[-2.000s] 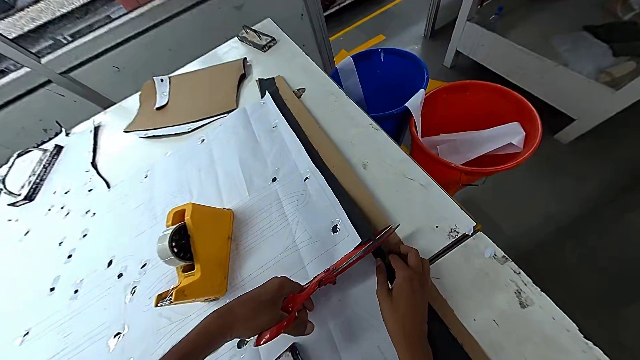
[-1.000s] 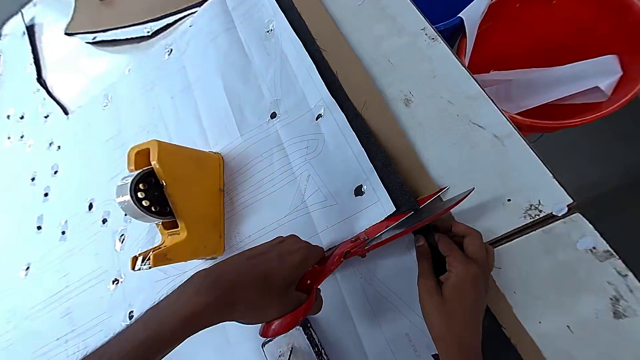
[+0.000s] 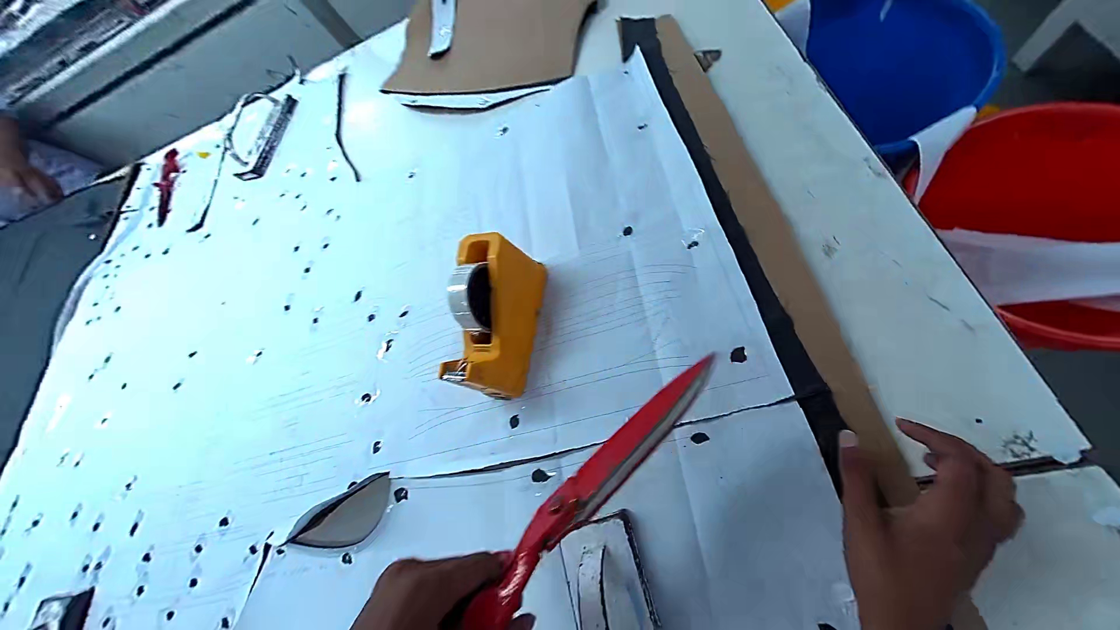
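Observation:
Red-handled scissors (image 3: 564,503) are in my left hand (image 3: 437,591) at the bottom middle, blades together, pointing up and right over white marked paper (image 3: 569,192). My right hand (image 3: 932,516) rests at the lower right with thumb and fingers apart, over a brown paper strip (image 3: 787,254) and beside the dark fabric edge (image 3: 744,249). A dark, cut-like line crosses the paper from the fabric edge leftward to a leaf-shaped opening (image 3: 350,516). On the paper stands a yellow tape dispenser (image 3: 516,324). A white block with a handle (image 3: 612,569) lies partly under the scissors.
Beyond the right table edge stand a blue bucket (image 3: 901,70) and a red bucket (image 3: 1032,175) with white material. Brown pattern pieces (image 3: 499,44) lie at the far end. At far left are a metal block (image 3: 269,136), a red tool (image 3: 166,185) and another person's hand (image 3: 31,179).
The scissors have left the fabric edge and moved leftward over the paper; their blades were apart there and are now together. My right hand's fingers have spread. The view has shifted.

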